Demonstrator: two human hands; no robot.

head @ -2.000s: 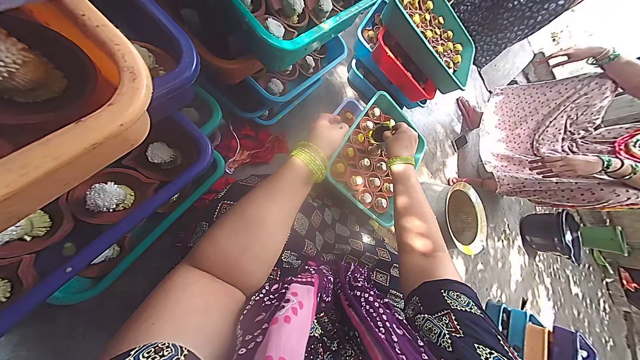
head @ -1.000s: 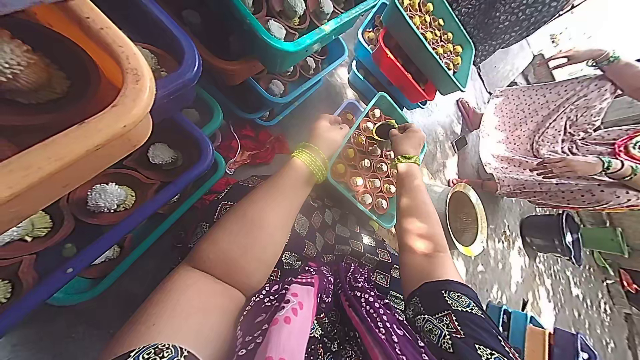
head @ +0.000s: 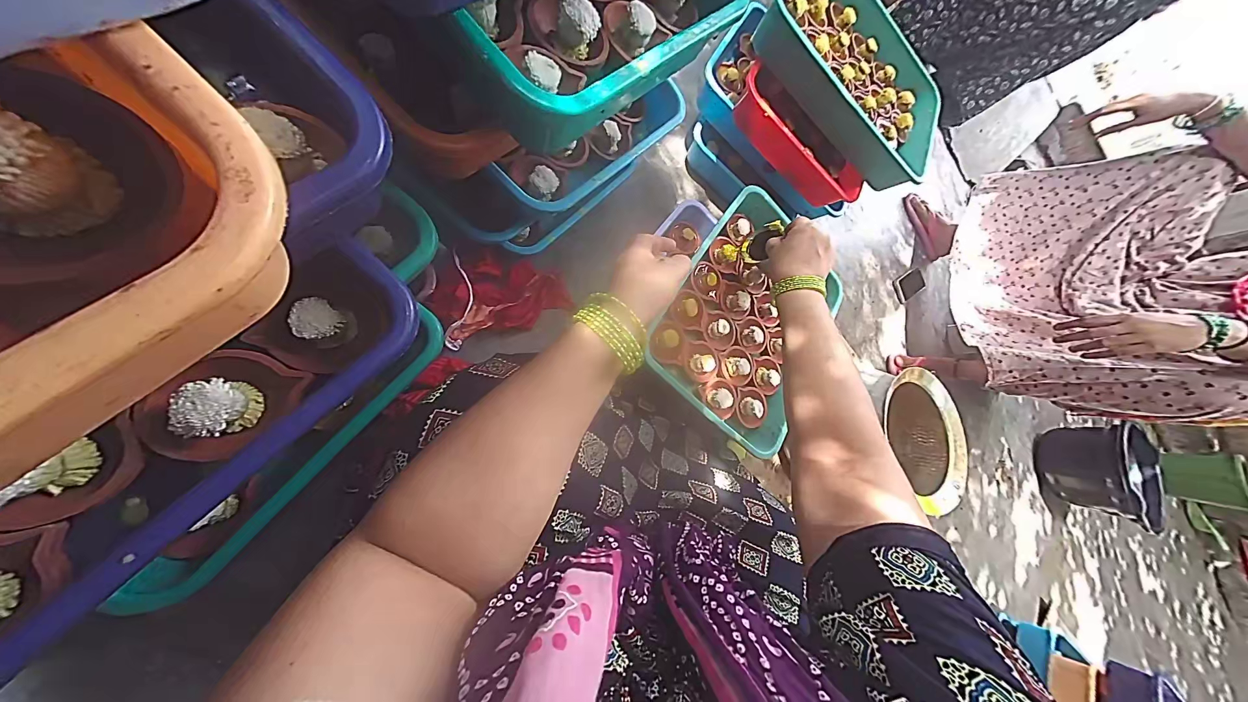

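A teal plastic tray (head: 717, 414) filled with small clay cups (head: 720, 330) lies in front of me; many cups hold a pale or yellow filling. My right hand (head: 801, 252) is closed around a small dark container (head: 762, 244) with a yellow rim, tilted over cups near the tray's far end. At the tray's far left edge is my left hand (head: 648, 278), its fingers bent near the rim; whether it grips the tray or something small cannot be told. Beside it, a blue-violet tray (head: 682, 213) with a clay cup shows partly behind the teal one.
Stacked trays with clay lamps and white flowers, including an orange tray (head: 210, 292), rise at the left. More stacked trays (head: 829, 97) stand ahead. At the right are a person in a dotted garment (head: 1082, 283), a round metal sieve or pan (head: 921, 439) and a black bucket (head: 1097, 473).
My right hand with the dark container has shifted slightly over the cups. My left hand remains by the tray's edge.
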